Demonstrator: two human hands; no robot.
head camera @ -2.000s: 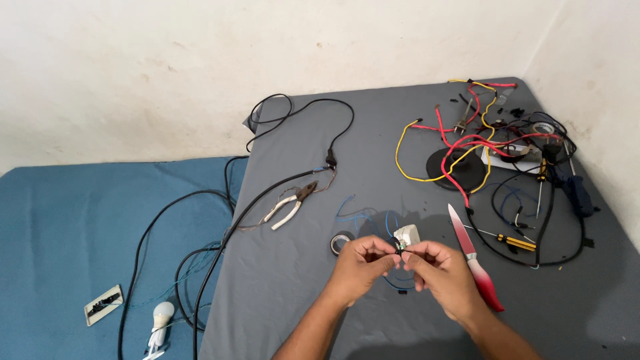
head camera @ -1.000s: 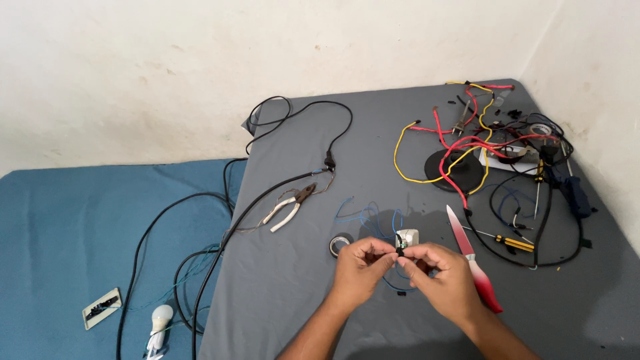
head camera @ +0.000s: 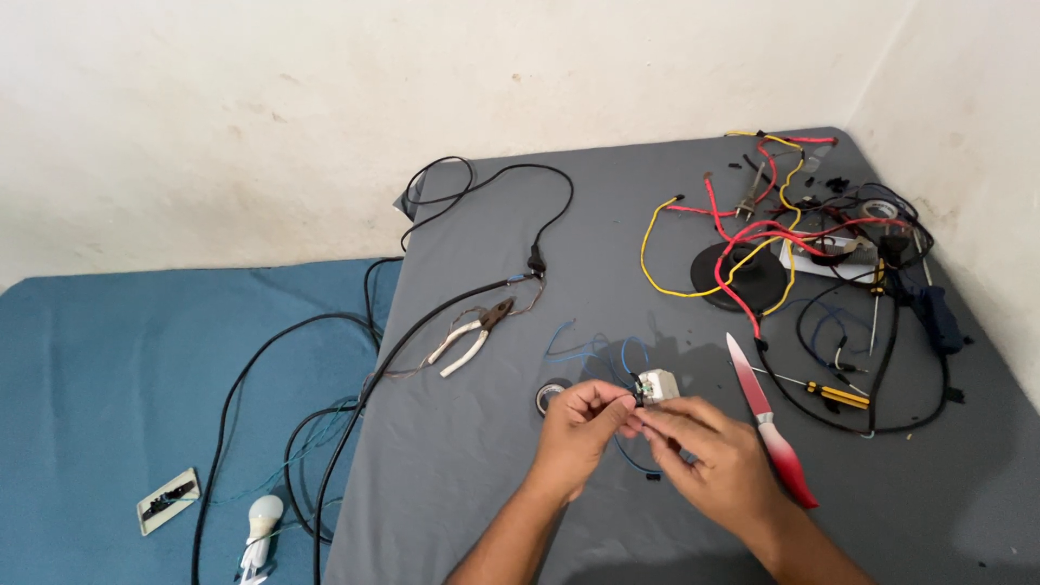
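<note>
My left hand [head camera: 583, 439] and my right hand [head camera: 711, 463] meet at the lower middle of the head view. Left thumb and index finger pinch a small black piece [head camera: 638, 400], perhaps electrical tape, on a wire; the right fingertips touch it too. Just behind the fingertips is a small white electrical fitting [head camera: 659, 385] with thin wires at its near side. Thin blue wires [head camera: 575, 355] curl around it. A roll of black tape [head camera: 550, 396] lies left of my left hand. To the right of my right hand lies a red-and-white knife [head camera: 768, 414], blade pointing away.
White-handled pliers [head camera: 475, 335] and a black cable [head camera: 431, 313] lie to the left. Tangled red and yellow wires [head camera: 735, 236], a black round base [head camera: 707, 280] and yellow screwdrivers [head camera: 837, 395] are at right. A bulb [head camera: 265, 513] and a switch plate [head camera: 168, 501] lie on the blue cloth.
The fingers of my right hand have shifted and spread a little at the small black piece. My left hand has stayed at nearly the same place.
</note>
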